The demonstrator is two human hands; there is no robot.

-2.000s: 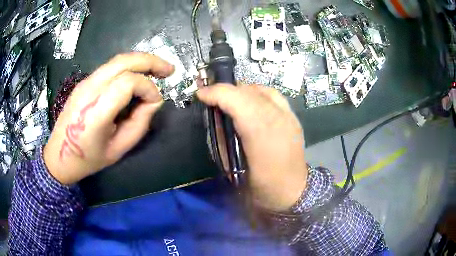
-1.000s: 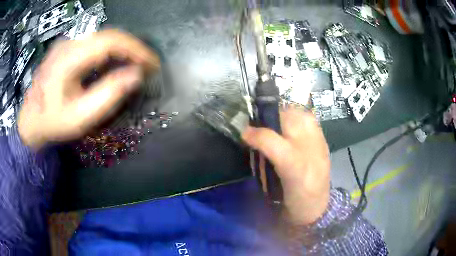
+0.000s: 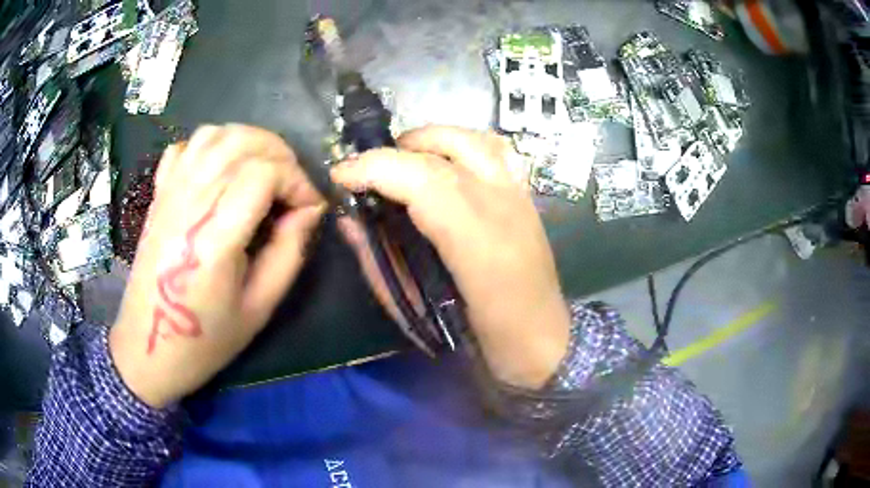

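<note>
My right hand [image 3: 458, 229] is closed around the black handle of the soldering iron [image 3: 365, 118]. The iron's barrel points up and to the left, and its tip is blurred. My left hand [image 3: 215, 243] is just left of the iron, with thumb and index fingertips pinched together; whether something tiny is between them cannot be seen. A small circuit board [image 3: 389, 98] shows partly behind the iron and beside my right fingers. A dark red component pile [image 3: 136, 205] is partly hidden by my left hand.
A large jumbled board pile [image 3: 67, 205] lies at the left. A second board group [image 3: 658, 124] lies at the right. A white reel with an orange band [image 3: 766, 26] is at the upper right. A black cable [image 3: 682, 272] loops past the bench's right edge.
My left hand has moved right and down from the component pile, covering part of it again. My right hand has moved left with the iron, whose barrel now leans left.
</note>
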